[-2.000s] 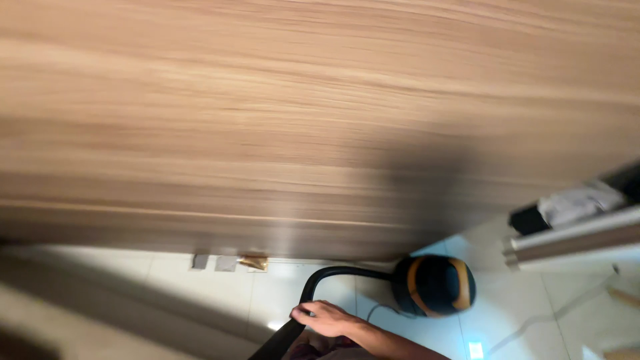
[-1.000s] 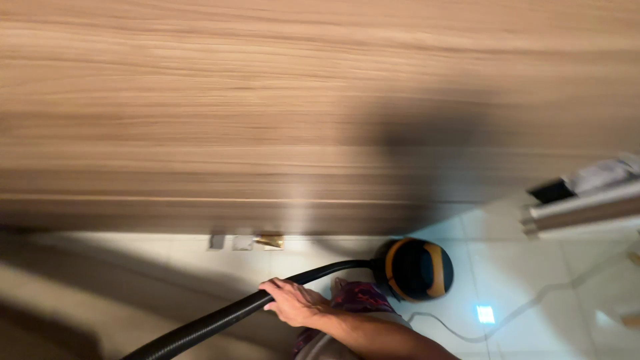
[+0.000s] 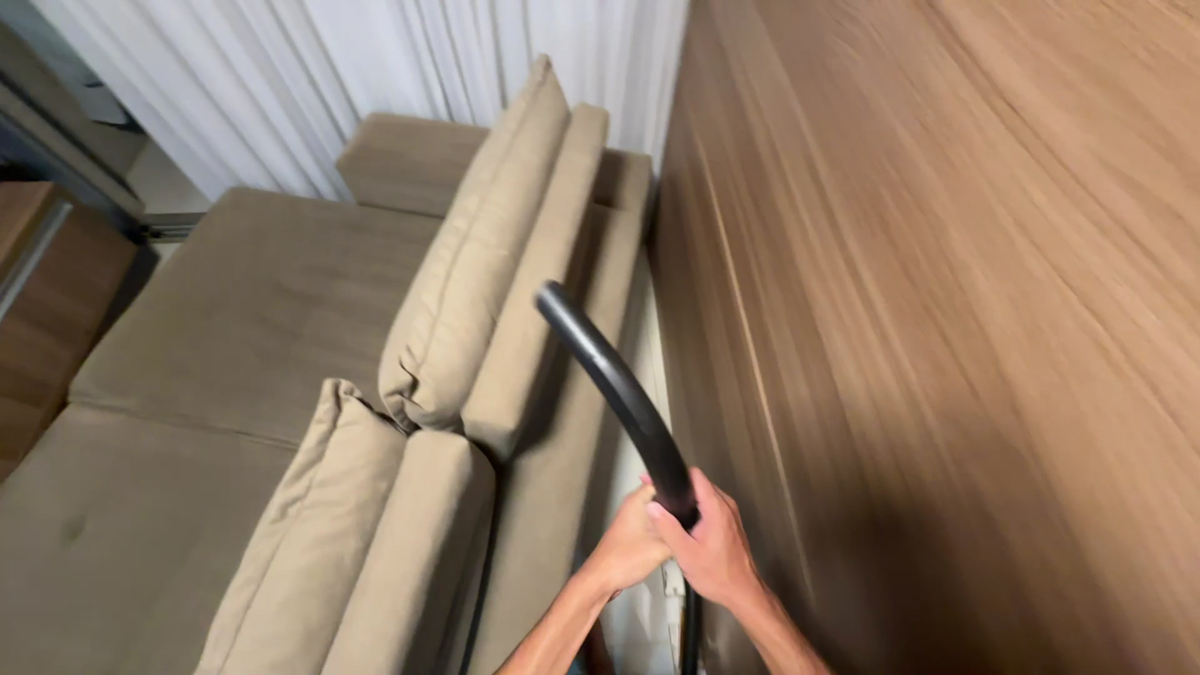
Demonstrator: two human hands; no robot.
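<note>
Both of my hands grip the lower end of a curved black vacuum cleaner tube in the head view. My left hand closes round it from the left, partly behind the tube, and my right hand wraps it from the right, touching the left. The tube's free end points up and to the left, in front of the sofa's backrest. Below the hands a black hose hangs down between the forearms. The vacuum cleaner's body is out of view.
A beige sofa with back cushions fills the left. A wood-grain panel rises close on the right, with a narrow strip of pale floor between them. White curtains hang behind; a wooden cabinet stands far left.
The view has swung to the sofa and curtains. Earlier one hand was seen on the hose with the black and orange vacuum cleaner beside it; now both hands hold the tube, its end raised.
</note>
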